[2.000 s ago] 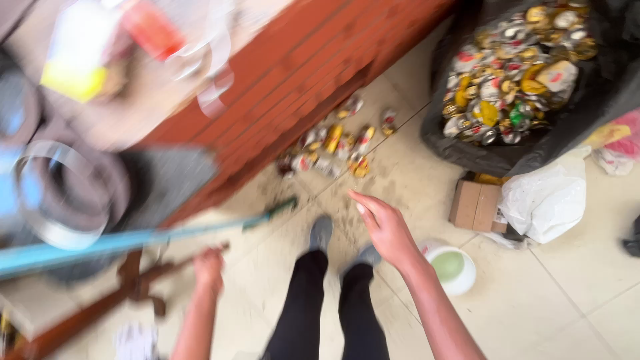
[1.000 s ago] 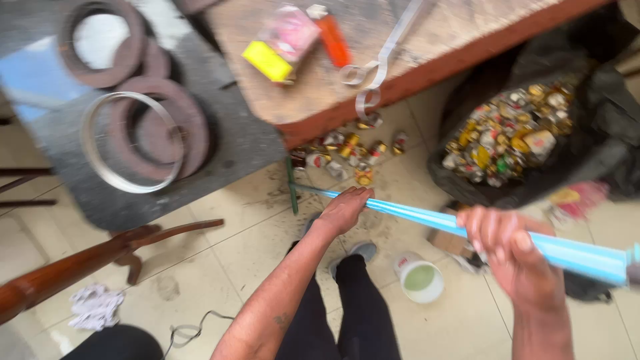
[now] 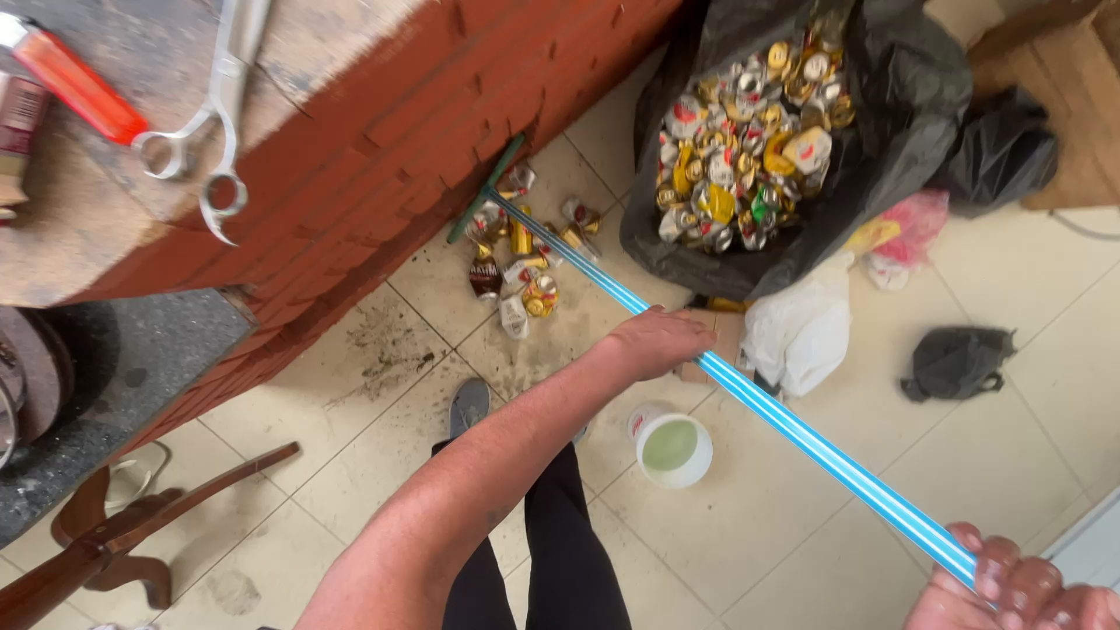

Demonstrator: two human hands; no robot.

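Note:
My left hand (image 3: 662,342) grips the middle of a long blue pole (image 3: 787,423), its arm reaching across from the lower left. At the lower right, my right hand (image 3: 1006,582) is closed around the pole's near end. The pole slants to the upper left and ends in a dark green crossbar head (image 3: 486,188), which lies against the foot of the red brick-patterned counter side. Several crushed drink cans (image 3: 540,296) lie on the tiles right beside that head. A black plastic bag (image 3: 647,236) full of crushed cans stands open to the right of them.
A white bucket (image 3: 700,464) with greenish liquid stands near my feet. White (image 3: 801,328) and black (image 3: 955,362) plastic bags lie to the right. Scissors (image 3: 229,79) and an orange-red object (image 3: 79,83) rest on the counter. A wooden furniture leg (image 3: 157,525) is at lower left.
Two seconds ago my right hand was off the pole; one second ago both hands held it. The pole's head now lies up against the counter's foot, beyond the loose cans. The view has shifted.

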